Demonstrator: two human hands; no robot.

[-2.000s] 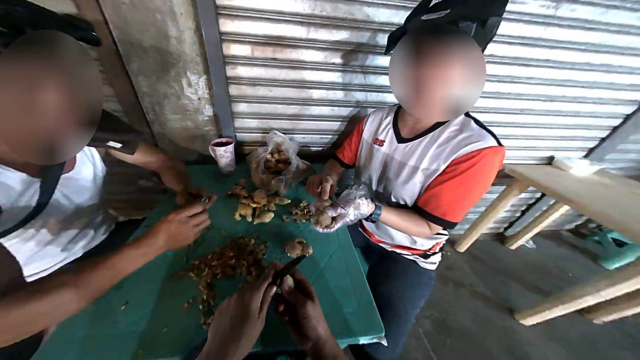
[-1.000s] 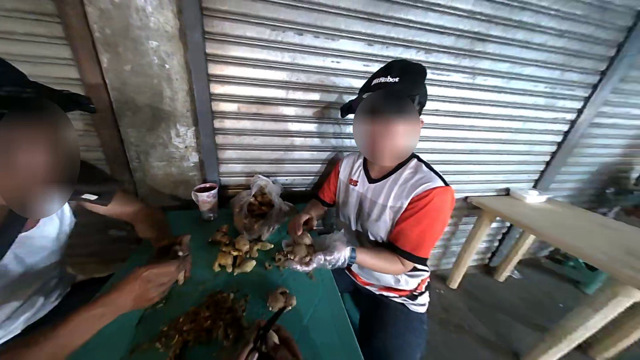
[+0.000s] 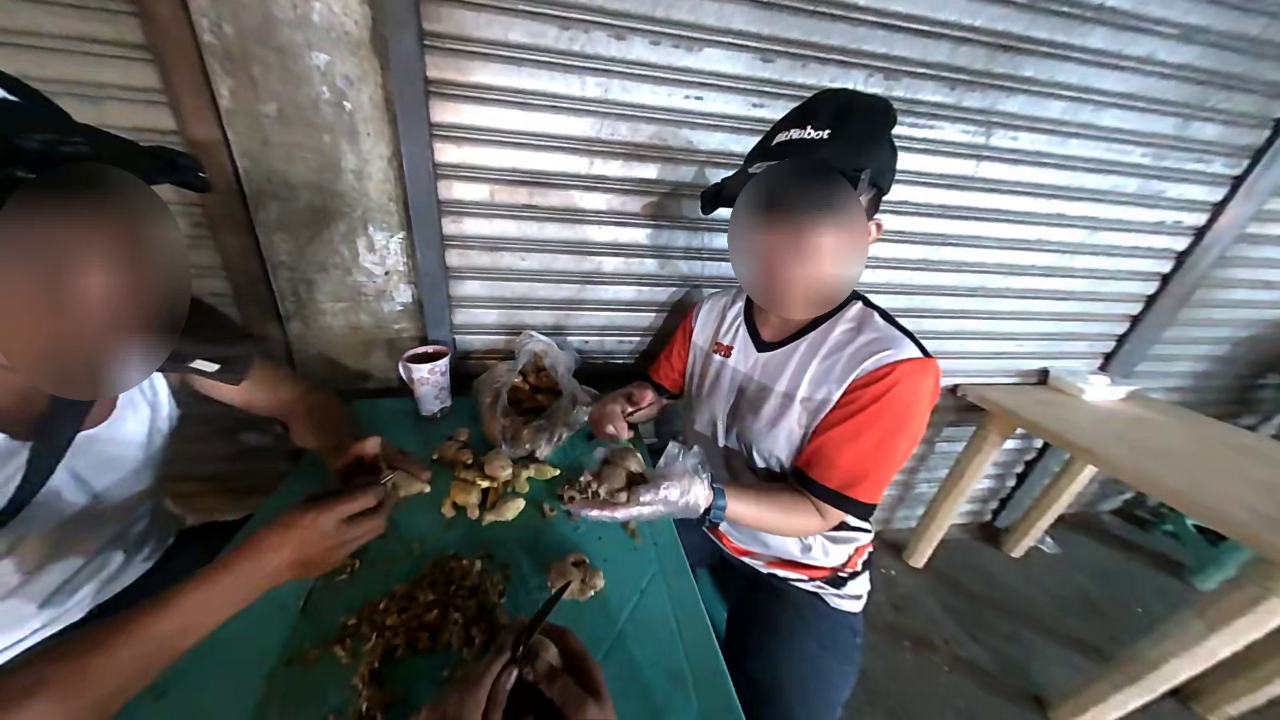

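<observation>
At the bottom edge, my left hand (image 3: 480,688) is closed around a small dark-bladed knife (image 3: 546,614), its blade pointing up and right. Beside it, my right hand (image 3: 575,680) grips a pale piece of ginger root (image 3: 541,655), partly hidden by fingers and knife. Just beyond the blade tip lies a knobby ginger root (image 3: 576,577) on the green table (image 3: 640,625). Brown peelings (image 3: 440,610) are heaped left of my hands. Farther back are several yellowish ginger pieces (image 3: 490,482) and a clear plastic bag (image 3: 535,395) with brown pieces inside.
A person at left holds a ginger piece (image 3: 408,485) and a blade. Another, opposite at right, has ginger (image 3: 612,475) in a plastic-gloved hand. A floral cup (image 3: 430,380) stands at the table's back edge. A wooden table (image 3: 1130,430) stands at right, before metal shutters.
The view has shifted, and my hands sit lower in it than two seconds ago. The person at right has turned the face more toward the camera. My knife and ginger remain held.
</observation>
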